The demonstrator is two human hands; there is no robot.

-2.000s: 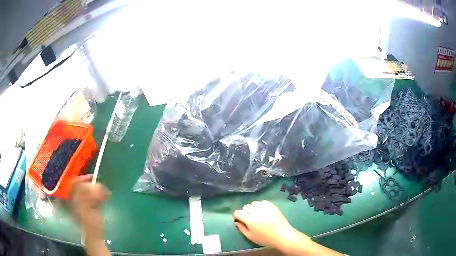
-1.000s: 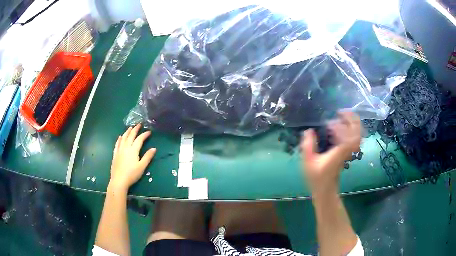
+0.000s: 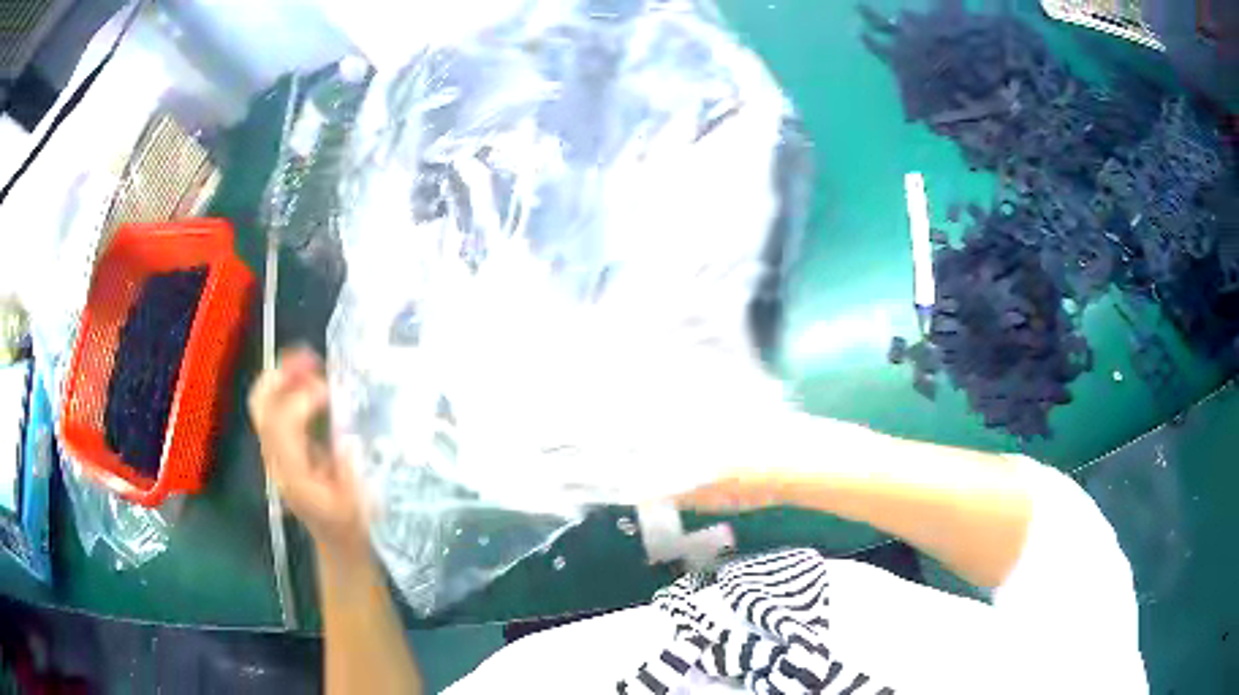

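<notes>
The large clear plastic bag [image 3: 462,204] stands bulky in the middle of the bench, glaring and blurred, with dark contents faint at its top. My left hand [image 3: 302,441] is blurred at the bag's left edge, fingers curled; I cannot tell if it grips the plastic. My right forearm reaches left across the bag's lower part. The right hand itself is lost in the plastic and glare. A slim pale tool [image 3: 921,245] lies on the bench right of the bag, beside a heap of black scrap pieces [image 3: 1012,333].
The orange-red basket [image 3: 218,367] with black parts stands at the left. A long pale strip [image 3: 272,448] runs beside it. Black lattice waste [image 3: 1141,177] is piled at the right. A white strip [image 3: 666,532] and small pale specks lie near the front edge.
The bag has moved left and been bunched up, uncovering the tool and black pieces at the right. My right arm has swung from the scrap heap leftward across the bag. My left hand is now beside it.
</notes>
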